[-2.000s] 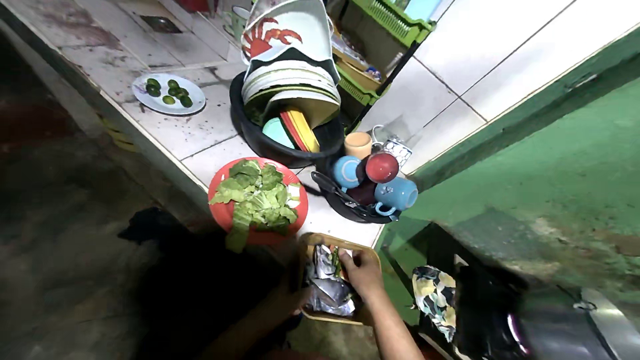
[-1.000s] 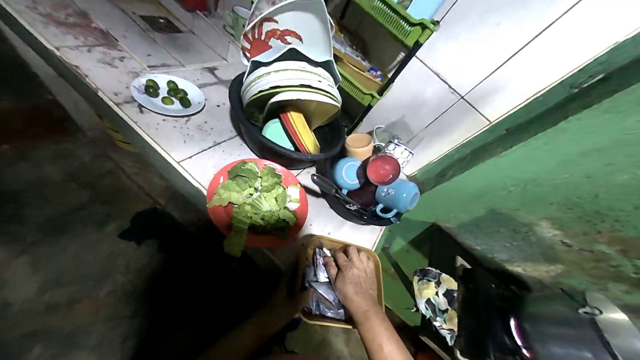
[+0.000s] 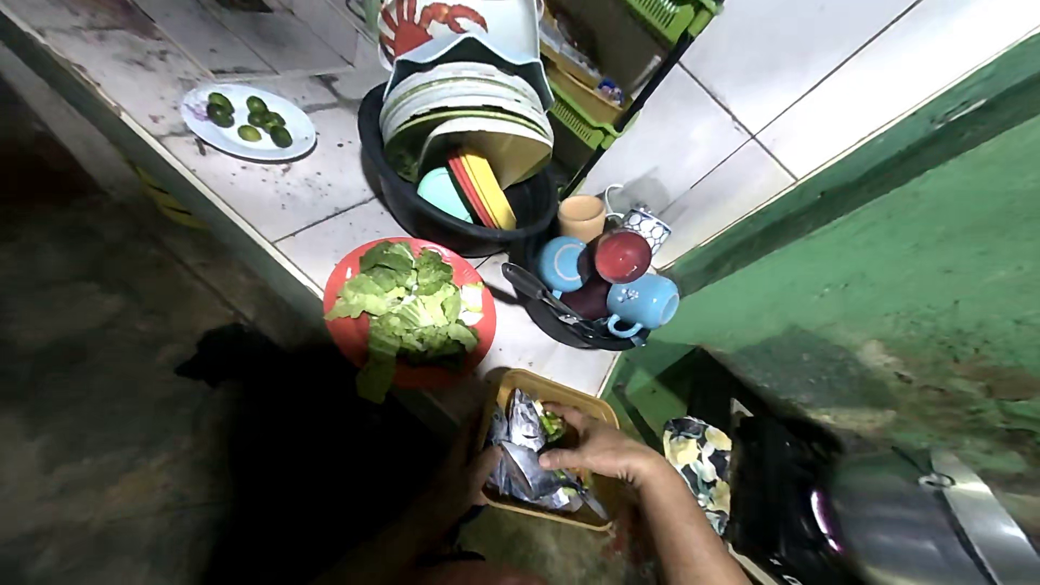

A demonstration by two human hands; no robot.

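A rectangular yellow-brown plastic tray (image 3: 561, 386) holds several silvery fish pieces (image 3: 520, 455) with bits of green and yellow among them. My right hand (image 3: 597, 443) reaches in from the right, its thumb and fingers spread around the green bits and touching the fish. At the tray's left side is my left hand (image 3: 481, 471), dark and partly hidden; whether it grips the rim cannot be seen. Just up and left of the tray, a red plate (image 3: 345, 284) bears torn leafy lettuce (image 3: 414, 309), one leaf hanging over its edge.
Stacked plates fill a black basin (image 3: 390, 195) on the tiled counter. Cups and utensils sit in a black container (image 3: 561, 329). Small green citrus fruits lie on a white plate (image 3: 296, 134). To the right are a patterned cloth (image 3: 699, 463) and a metal pot (image 3: 894, 512).
My right hand lay flatter over the fish a second ago; now its fingers are spread apart and more of the fish and green bits shows.
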